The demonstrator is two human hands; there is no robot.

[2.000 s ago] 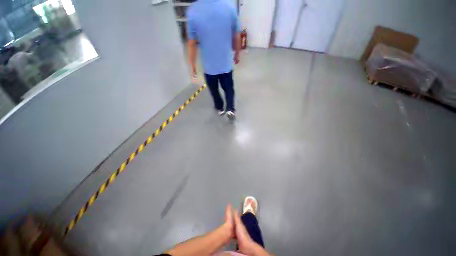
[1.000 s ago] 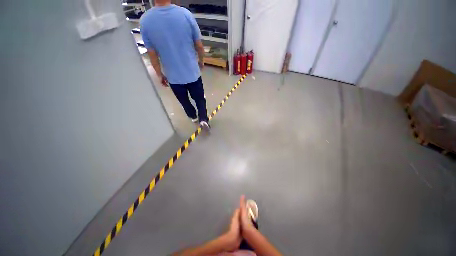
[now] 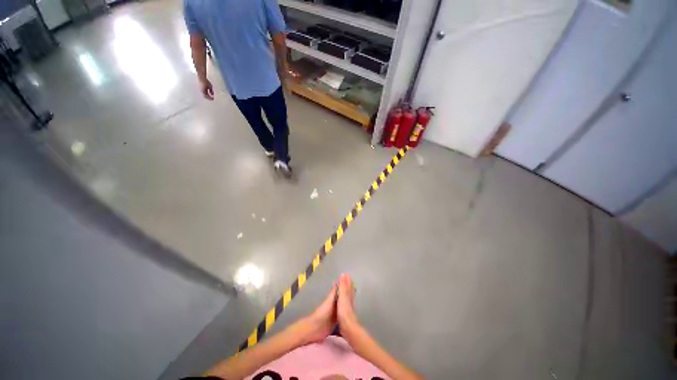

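My left hand [image 3: 324,312] and my right hand [image 3: 346,303] are at the bottom centre, in front of my pink top [image 3: 323,359]. The palms are pressed together with the fingers straight and pointing forward. No object shows in either hand. The inner sides of the palms are hidden, and the separate fingers are too blurred to make out.
A person in a blue shirt [image 3: 236,48] walks ahead, left of yellow-black floor tape [image 3: 326,251]. Red fire extinguishers [image 3: 407,127] stand beside a loaded shelf [image 3: 340,62] and white doors [image 3: 490,63]. A grey wall [image 3: 96,274] is near left.
The view has turned left and moved forward past the wall's end. The person has walked onto the floor left of the tape. The shelf and extinguishers look nearer. My hands stay pressed together.
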